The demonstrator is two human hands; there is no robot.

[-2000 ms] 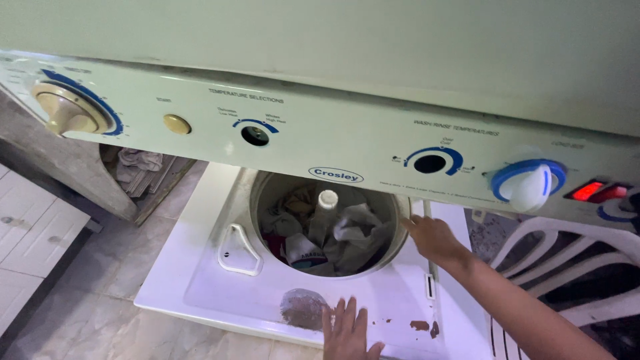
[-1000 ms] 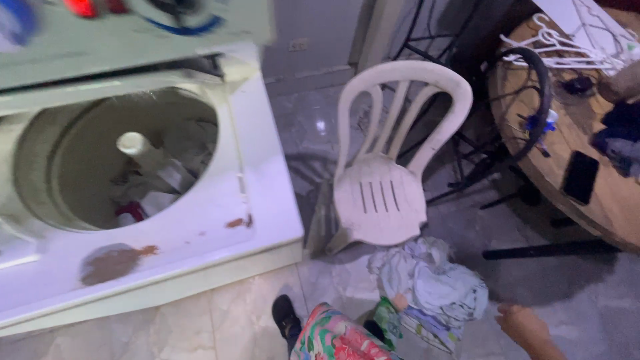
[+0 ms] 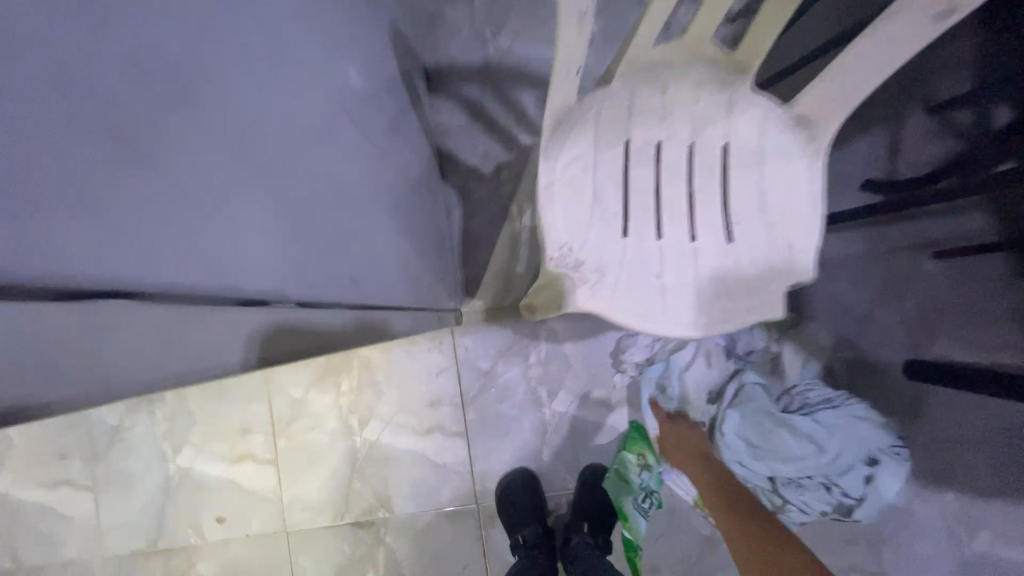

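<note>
A heap of light-coloured laundry point(image 3: 800, 440) lies on the tiled floor in front of a white plastic chair point(image 3: 680, 192). My right hand point(image 3: 680, 436) reaches down onto the left part of the heap; its fingertips touch pale cloth, and whether they grip it cannot be told. Just left of this hand is a green plastic packet point(image 3: 636, 488), beside my shoes. What holds the packet up, if anything, is hidden. My left hand is out of view.
The plain side of a large white appliance point(image 3: 224, 160) fills the upper left. Dark shoes point(image 3: 524, 504) stand on marble-look floor tiles point(image 3: 368, 424). Thin dark furniture legs point(image 3: 960, 380) reach in from the right edge.
The view has swung from the washer's tub and control panel down to the chair and floor. My right hand, apart from the laundry heap a second ago, is now at it.
</note>
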